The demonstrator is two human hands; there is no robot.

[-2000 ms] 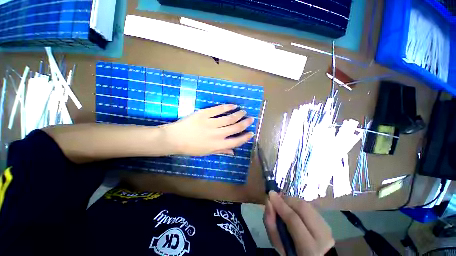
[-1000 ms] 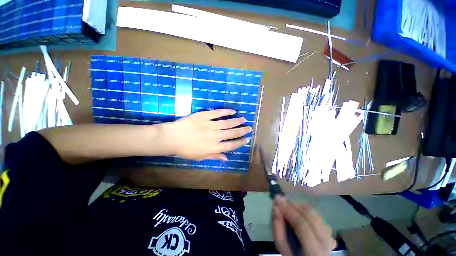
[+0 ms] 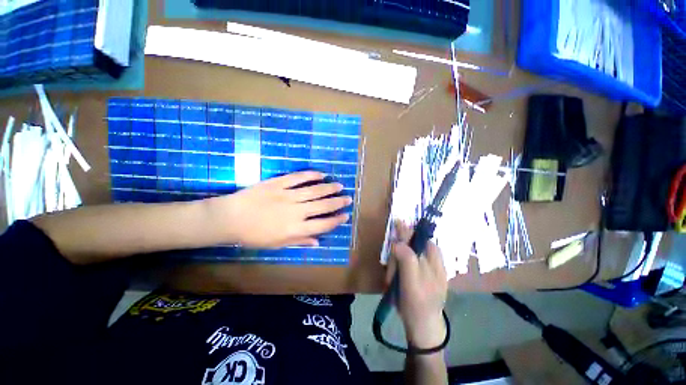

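A blue solar cell panel with fine pale lines lies flat on the brown tabletop. My left hand lies palm down on its right half, fingers spread and pointing right; my forearm covers part of the panel's lower left. A thin white-edged strip runs along the panel's right end. My right hand holds a dark soldering iron by its handle, its tip pointing up and right over a heap of narrow white and silvery strips. Whether the tip touches them I cannot tell.
Long white strips lie behind the panel. More short strips lie at the left. Stacks of panels stand at the back left and back centre. A blue tray, a black stand with a yellowish sponge and a pale-yellow piece are at the right.
My right hand has moved up from the table's front edge, and the iron now slants up and right over the strip heap. My left hand stays on the panel. The view has shifted somewhat.
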